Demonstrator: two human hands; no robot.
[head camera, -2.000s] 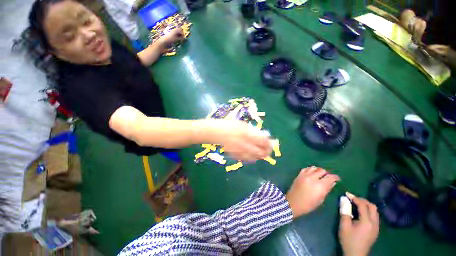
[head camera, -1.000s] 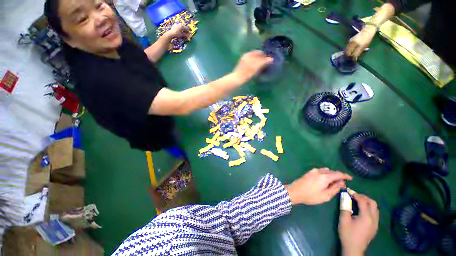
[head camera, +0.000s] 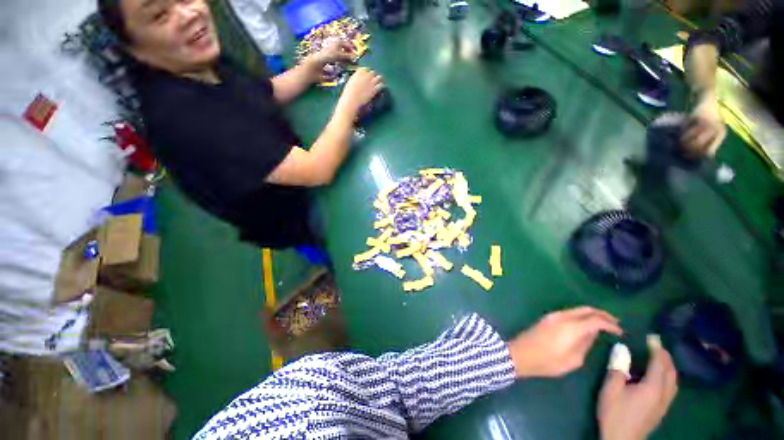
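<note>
My left hand (head camera: 563, 342), below a striped sleeve, has its fingers bent over the green surface (head camera: 447, 314). My right hand (head camera: 638, 394) is just right of it, cut off by the bottom edge, with white covers on fingers. A small dark shape shows between its thumb and finger, too blurred to tell whether it is held. A black ribbed round housing (head camera: 617, 249) lies beyond my hands, and another (head camera: 701, 341) lies right of them. A loose pile of yellow strips and silver-purple parts (head camera: 413, 225) lies ahead, left of the housings.
A person in black (head camera: 228, 146) stands at the left, hands at a dark part near a blue tray (head camera: 314, 15). Another person's hand (head camera: 705, 129) reaches over a blurred dark piece at the right. Another housing (head camera: 524, 112) lies farther up. Cardboard boxes (head camera: 120, 241) stand on the floor.
The person at the left has drawn their reaching hand back towards the body with a dark part. The near housings have shifted in view. My hands are slightly farther right and lower, fingertips more apart.
</note>
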